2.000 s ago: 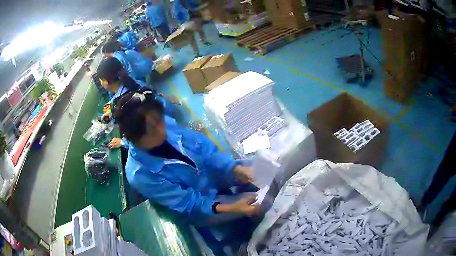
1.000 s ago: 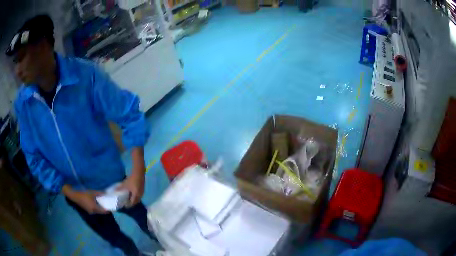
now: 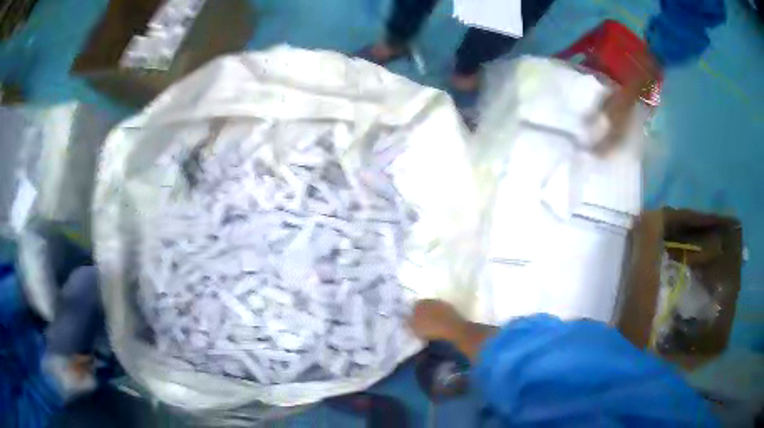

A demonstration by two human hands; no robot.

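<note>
A large white woven sack point(image 3: 289, 67) with a rolled rim stands open in front of me, full of loose white offcut strips point(image 3: 285, 251). My right hand point(image 3: 440, 322), bare and blurred, reaches in from the bottom right in a blue sleeve and is at the sack's right rim. Whether its fingers grip the rim is unclear. My left hand is not in view. To the right of the sack is a pile of flat white pieces point(image 3: 553, 276), partly in clear film, with smaller white stacks on top.
Another person's hand point(image 3: 611, 117) is at the white pile. A person's dark-trousered legs point(image 3: 494, 54) stand beyond the sack. A seated person's knee point(image 3: 75, 301) is at left. Open cartons stand at upper left point(image 3: 105, 42) and right point(image 3: 720, 309). A red stool point(image 3: 607, 50) is at upper right.
The view has swung down and across onto the sack. My right arm has come into view at its rim. The standing person now shows only in part.
</note>
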